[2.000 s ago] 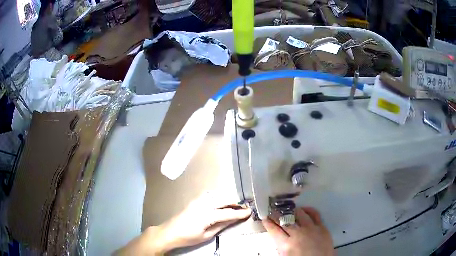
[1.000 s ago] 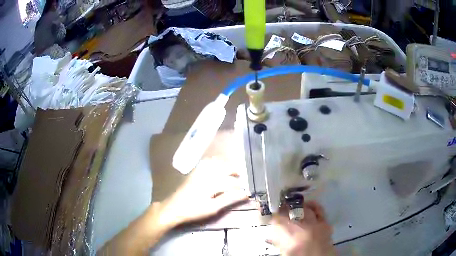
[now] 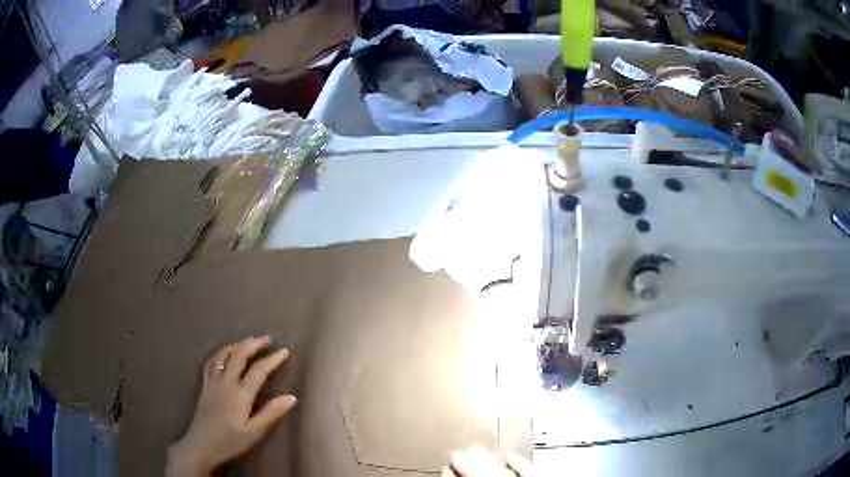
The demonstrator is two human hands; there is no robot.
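A large brown garment panel (image 3: pixel 354 298) lies across the table left of the sewing machine head (image 3: pixel 708 270), its left part over the stack area. The outline of a patch pocket (image 3: pixel 401 419) shows on it near the bottom. My left hand (image 3: pixel 233 401) rests on the panel, fingers apart. My right hand (image 3: pixel 483 463) is cut off by the bottom edge; only bright fingertips show at the panel's right side. The presser foot area (image 3: pixel 557 359) is right of the panel, with no hand at it. The glowing sewing lamp (image 3: pixel 466 224) hangs above the panel's upper right.
White cloth pieces (image 3: pixel 177 116) lie at the far left, beside crinkled clear plastic (image 3: pixel 270 168). A white bin (image 3: pixel 340 98) behind holds tied brown bundles (image 3: pixel 671 88). A green-handled tool (image 3: pixel 577 37) stands over a cream holder (image 3: pixel 567 158). A small white box (image 3: pixel 783 177) sits on the machine.
Both hands have left the needle area: left hand moved left, right hand down to the frame's bottom. The panel now lies left of the needle. The view has shifted left.
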